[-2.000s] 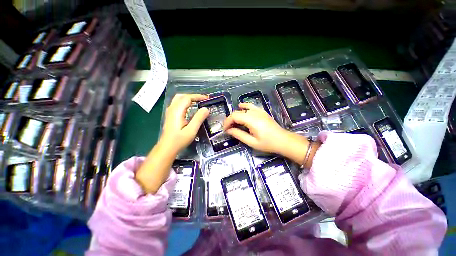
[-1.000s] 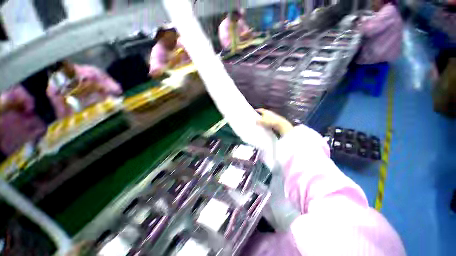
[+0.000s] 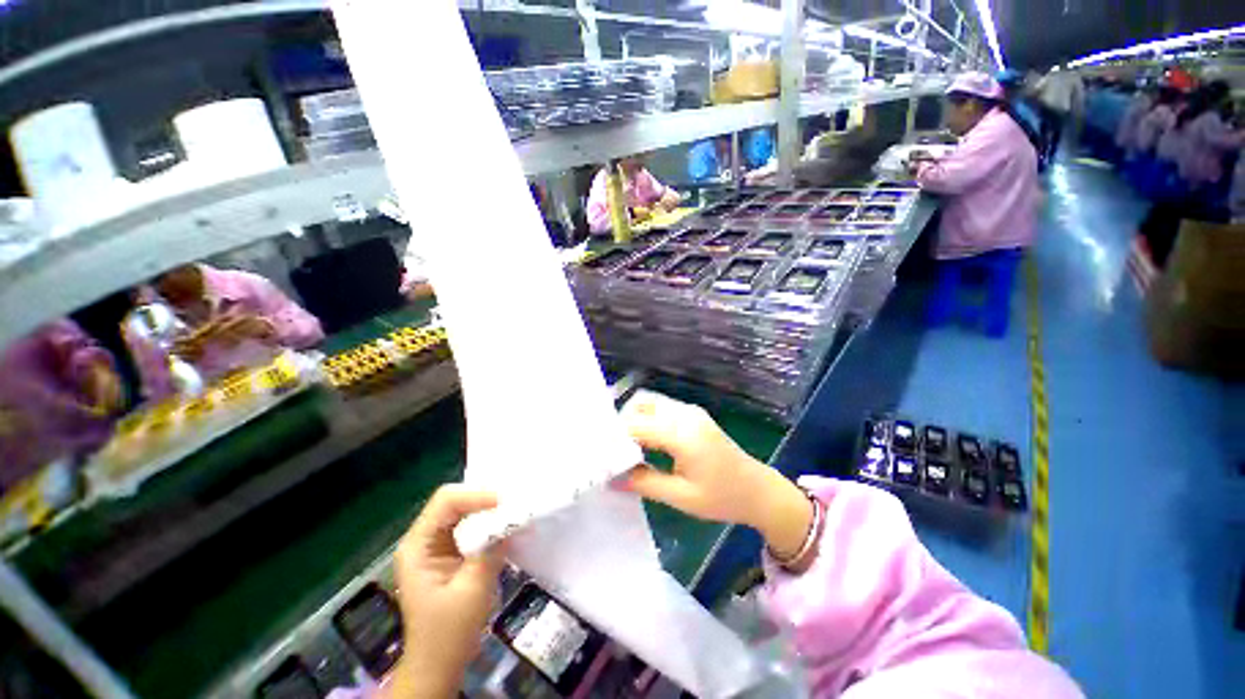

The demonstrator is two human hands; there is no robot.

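A wide white label strip [image 3: 512,260] hangs from the upper left to in front of me, its print not readable. My left hand [image 3: 448,580] pinches its left edge at a fold, and my right hand [image 3: 703,464] grips its right edge at the same fold. Below the fold a thinner, translucent whitish length [image 3: 614,574] trails down to the lower right. Behind it, a phone with a whitish screen label [image 3: 549,632] lies in the clear tray, with darker phones to its left. The strip hides part of the tray.
Tall stacks of filled trays [image 3: 710,307] stand ahead on the line. A black tray of phones [image 3: 942,464] sits on the blue floor at right. A standing person in pink [image 3: 983,178] is beyond. White rolls [image 3: 230,137] sit on a shelf at upper left.
My hands have left the phone in the tray. My right hand went to the strip first, and now both hands hold it. The view has swung up and to the right.
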